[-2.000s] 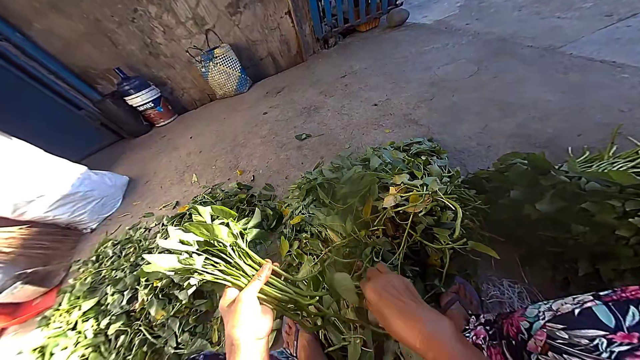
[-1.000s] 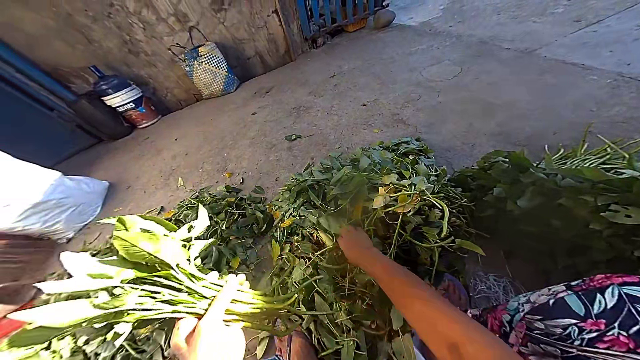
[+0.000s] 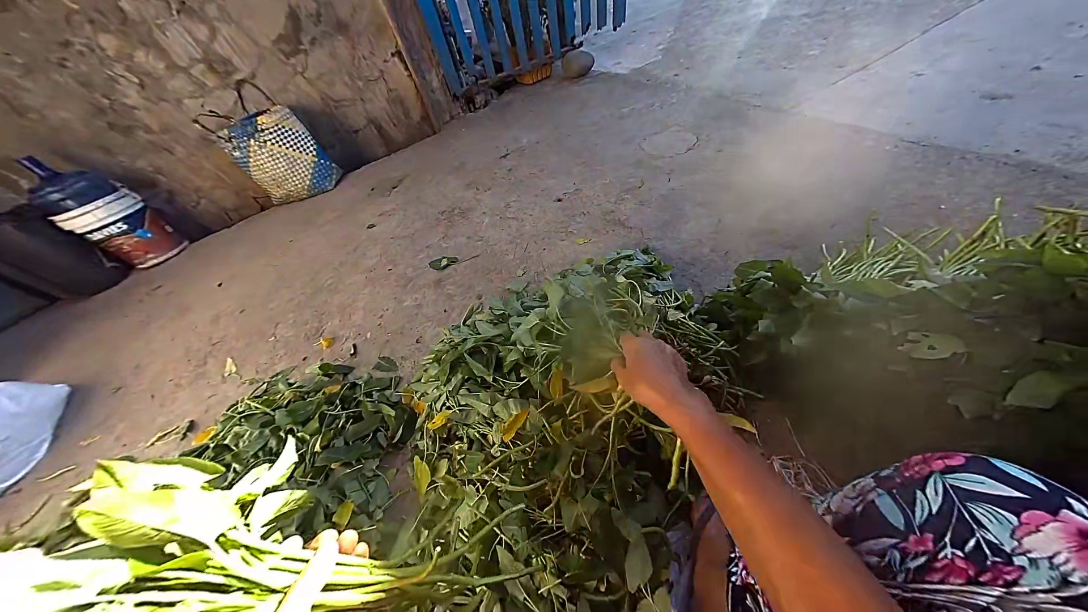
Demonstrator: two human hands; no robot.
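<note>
At the lower left, my left hand (image 3: 327,552) is closed around a bunch of long-stemmed leafy greens (image 3: 170,518), brightly sunlit, with leaves pointing left and stems pointing right. My right hand (image 3: 653,370) reaches into the top of the central heap of leafy vines (image 3: 501,425), its fingers bent against the stems; whether it grips any is hidden. Some yellow leaves show in that heap. A lower pile of loose green leaves (image 3: 314,433) lies between the bunch and the heap.
More greens with stems (image 3: 935,314) lie at the right. A white sack (image 3: 25,425) is at the left edge. Along the wall stand a woven bag (image 3: 280,157) and a bucket with a dark jug (image 3: 110,212). A blue slatted gate (image 3: 501,34) and a round stone (image 3: 577,64) are farther back.
My left hand has moved left and down with the bunch. My right hand has moved from low beside the bunch up to the top of the central heap.
</note>
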